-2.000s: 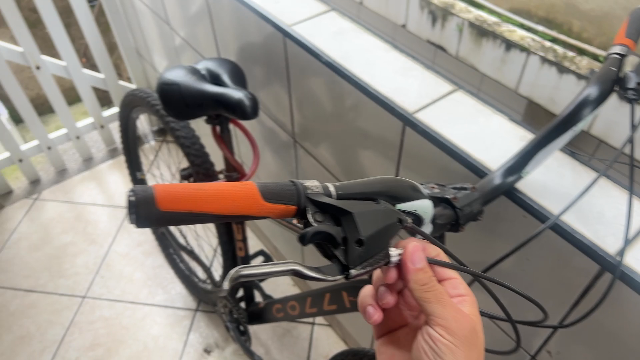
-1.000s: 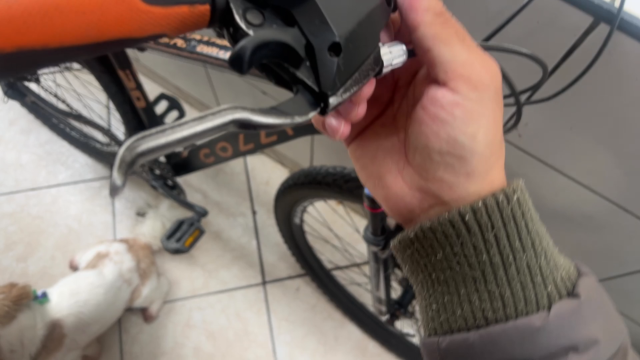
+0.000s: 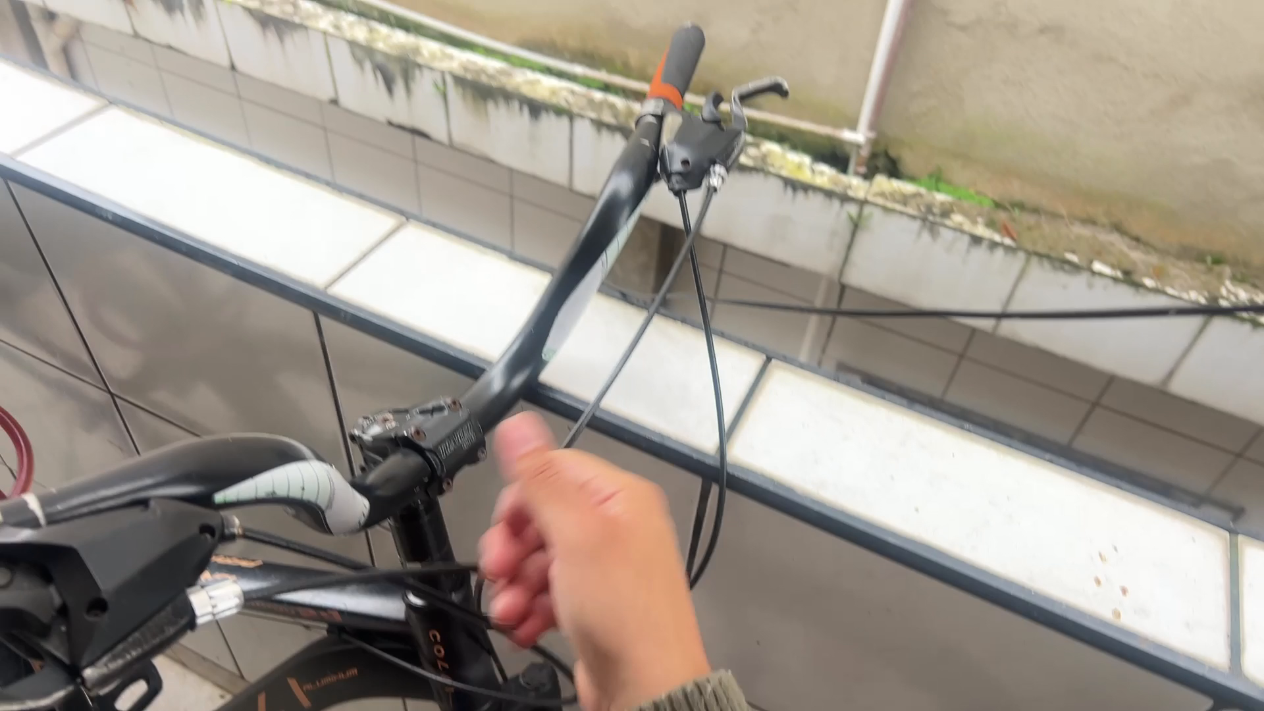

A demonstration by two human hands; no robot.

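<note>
My right hand [image 3: 583,533], slightly blurred, is at the lower middle, its thumb up near the handlebar stem [image 3: 444,439] and its other fingers curled. Black cables [image 3: 395,573] run up to the curled fingers, and I cannot tell whether they pass behind or are held. At the lower left is the near brake and shifter unit [image 3: 109,573] with a silver barrel adjuster [image 3: 215,599]. The black handlebar [image 3: 592,247] rises to the far grip [image 3: 676,69], black and orange, beside the far brake lever unit [image 3: 701,148]. My left hand is out of view.
A low wall with a white tiled top [image 3: 889,454] and dark edging runs diagonally behind the bicycle. Beyond it are a stained tiled ledge [image 3: 918,247] and a pipe [image 3: 879,79]. The front tyre [image 3: 316,671] shows at the bottom, and a red cable [image 3: 14,449] at the left edge.
My right hand has left the near barrel adjuster, which it touched earlier, and is now beside the stem. The view has swung toward the far side of the handlebar.
</note>
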